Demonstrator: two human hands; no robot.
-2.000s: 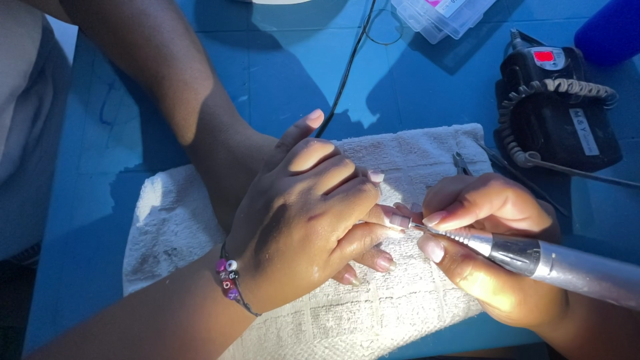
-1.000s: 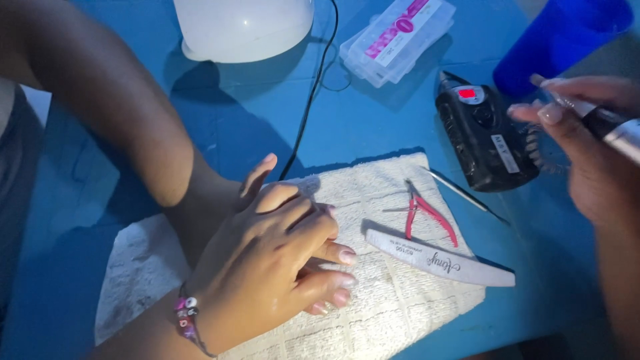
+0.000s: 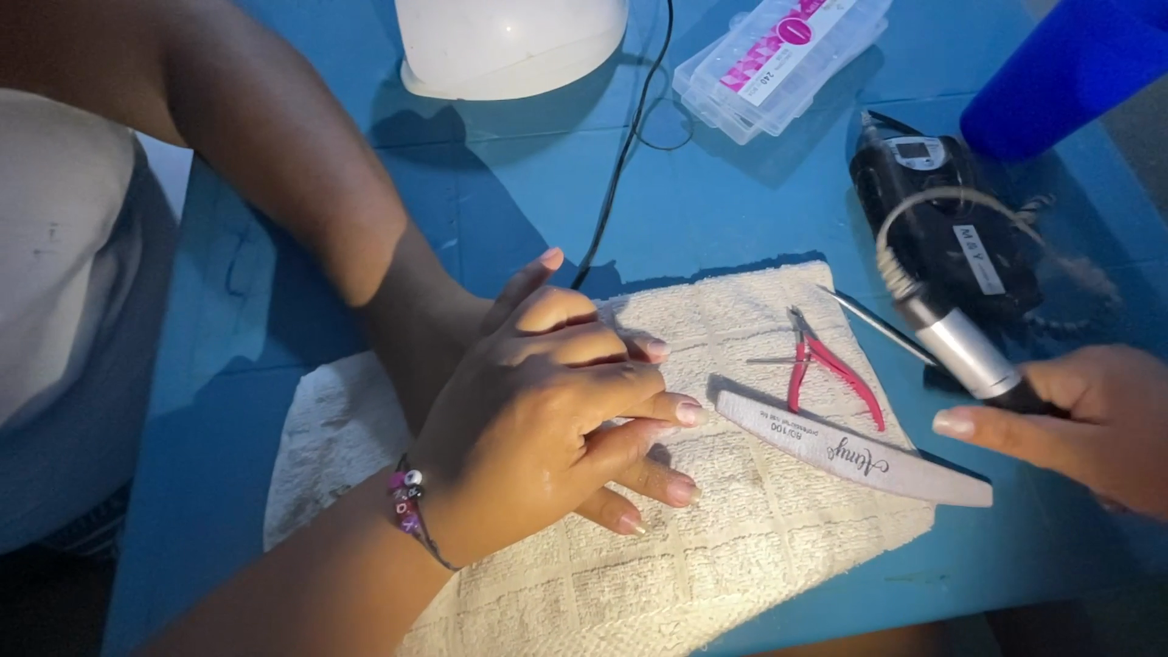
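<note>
My left hand (image 3: 538, 429), with a beaded bracelet (image 3: 407, 502) at the wrist, lies over another person's hand (image 3: 652, 479) and grips its fingers above a white towel (image 3: 730, 547). At the right, my right hand (image 3: 1086, 424) holds an electric nail drill handpiece (image 3: 969, 351) by one end, its coiled cord end pointing up and left. Red-handled cuticle nippers (image 3: 835, 365) and a grey nail file (image 3: 849, 452) rest on the towel between my hands. A thin metal tool (image 3: 881, 321) lies across the towel's right edge.
The black drill control box (image 3: 949, 228) sits on the blue table (image 3: 547, 182) at right, beside a blue cup (image 3: 1058, 82). Clear plastic boxes (image 3: 776, 68), a white rounded device (image 3: 511, 41) and a black cable (image 3: 630, 137) are behind. The other person's forearm (image 3: 301, 173) comes from upper left.
My right hand has left the other person's fingertips with the drill handpiece and moved right; the handpiece is now turned, cord end up. The drill box display, red before, is now dark.
</note>
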